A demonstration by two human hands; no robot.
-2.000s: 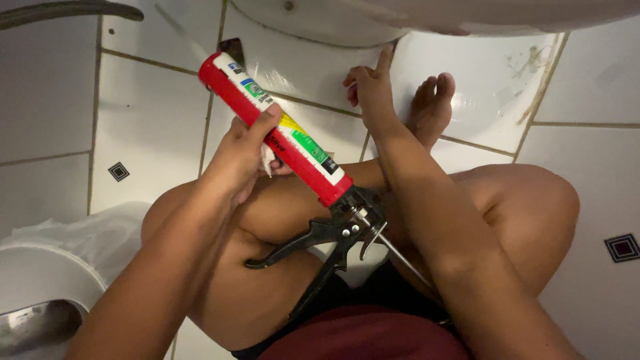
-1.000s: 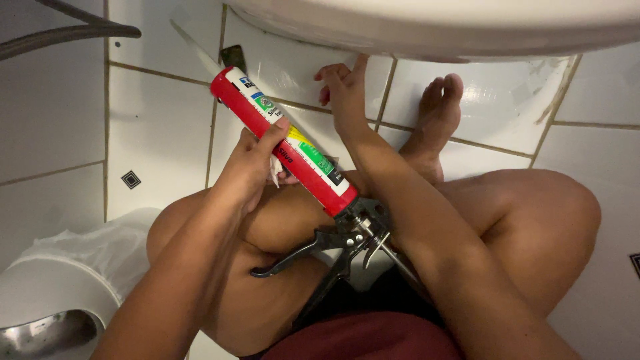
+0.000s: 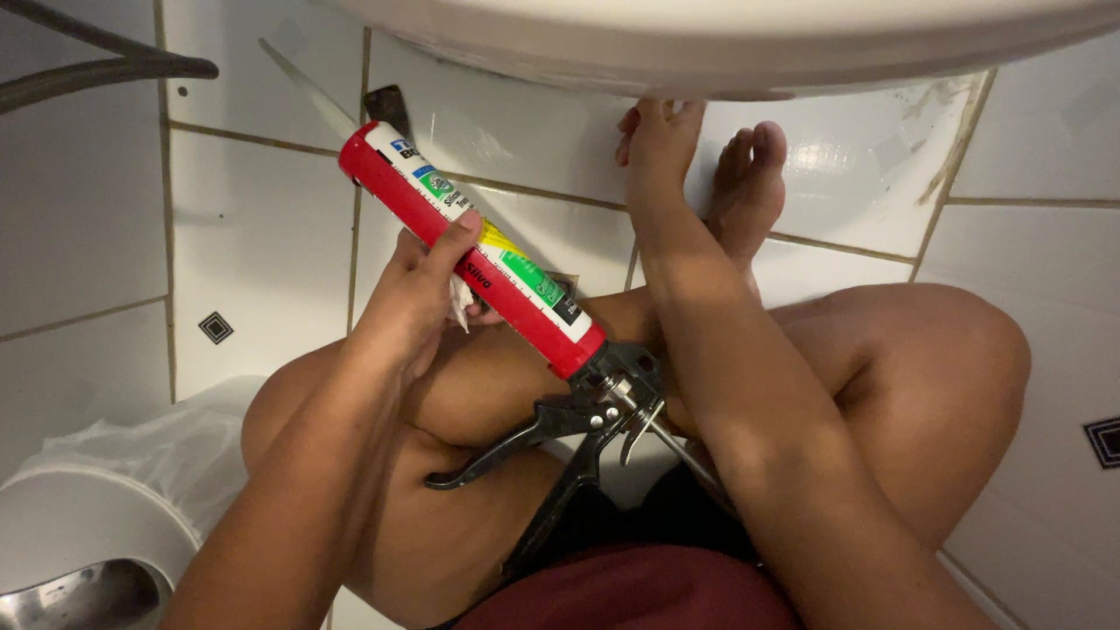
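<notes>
My left hand (image 3: 429, 297) grips the middle of a red caulking gun (image 3: 402, 206) loaded with a silicone cartridge. A crumpled white tissue (image 3: 460, 302) is pinched under its fingers. The pale nozzle (image 3: 302, 86) points to the upper left, and the black handle and trigger (image 3: 525, 442) lie over my lap. My right hand (image 3: 662, 144) reaches to the lower edge of a white ceramic fixture (image 3: 744, 48), beside my bare foot (image 3: 748, 188). That edge partly hides its fingertips, so whether they touch the ceramic cannot be told.
A dark flat piece (image 3: 388, 109) lies on the white tiled floor (image 3: 254, 219) behind the nozzle. A white bin with a plastic liner (image 3: 96, 507) stands at the lower left. Grey hoses (image 3: 131, 67) enter at the upper left. My crossed legs surround the gun's rear end.
My right hand has gone up to the fixture's lower edge, its fingers now partly hidden. The left hand still holds the caulking gun. The view has shifted slightly.
</notes>
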